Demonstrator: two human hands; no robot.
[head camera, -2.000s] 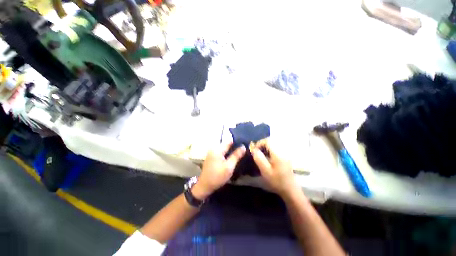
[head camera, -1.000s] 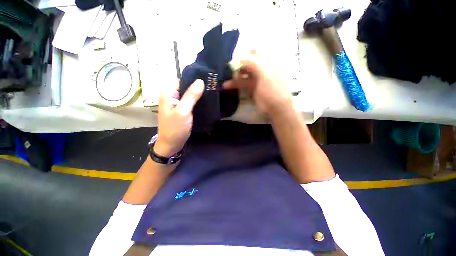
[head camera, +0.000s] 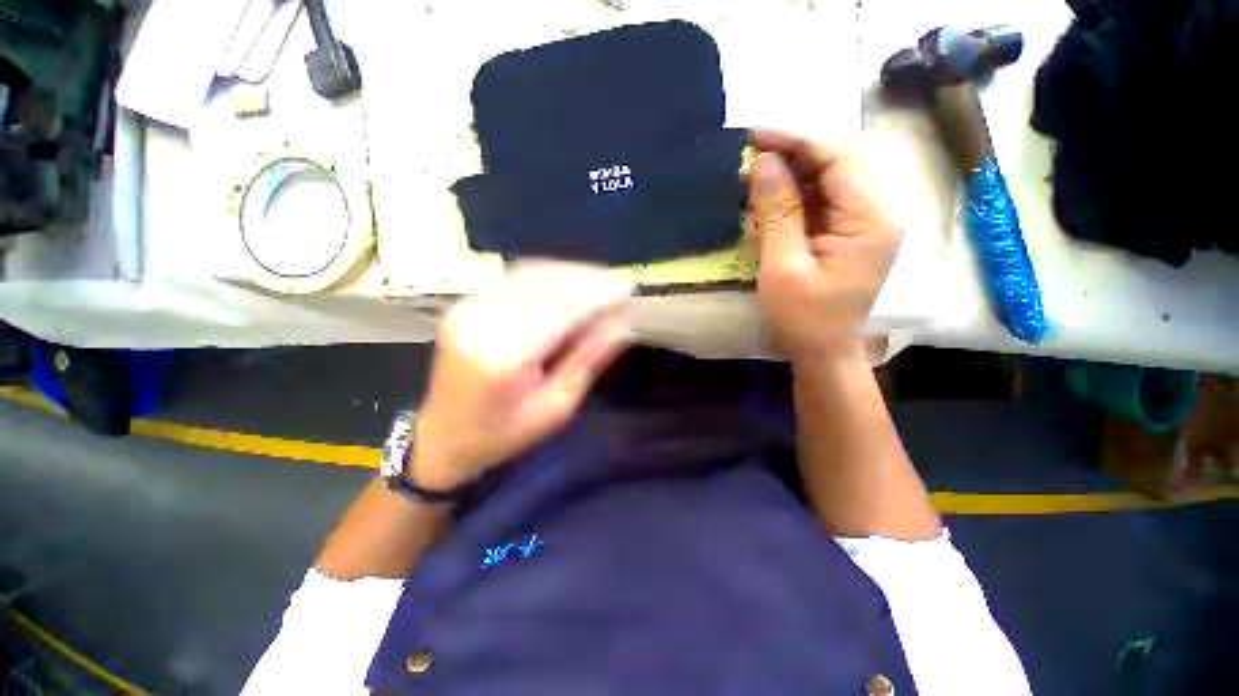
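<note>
A black cut panel (head camera: 598, 116) lies flat on the cream working board (head camera: 419, 136), its rounded body away from me and its side tabs nearer. A small silvery two-row metal letter logo (head camera: 612, 177) sits near its middle. My left hand (head camera: 523, 360) is blurred at the panel's near edge; whether it holds anything cannot be told. My right hand (head camera: 822, 231) is at the panel's right tab, thumb and forefinger close together at its edge; whether they pinch it is unclear.
A hammer with a blue-wrapped handle (head camera: 999, 238) lies at right, beside a black panel pile (head camera: 1135, 129). A masking tape roll (head camera: 356, 224), a small tan block (head camera: 253, 103), a dark punch (head camera: 330, 61) and white paper (head camera: 170, 68) are at left. A green machine (head camera: 55, 123) stands far left.
The panel was folded and held in my left hand; now it lies spread flat on the board. My left hand has moved to its near edge, my right hand outward to its right tab.
</note>
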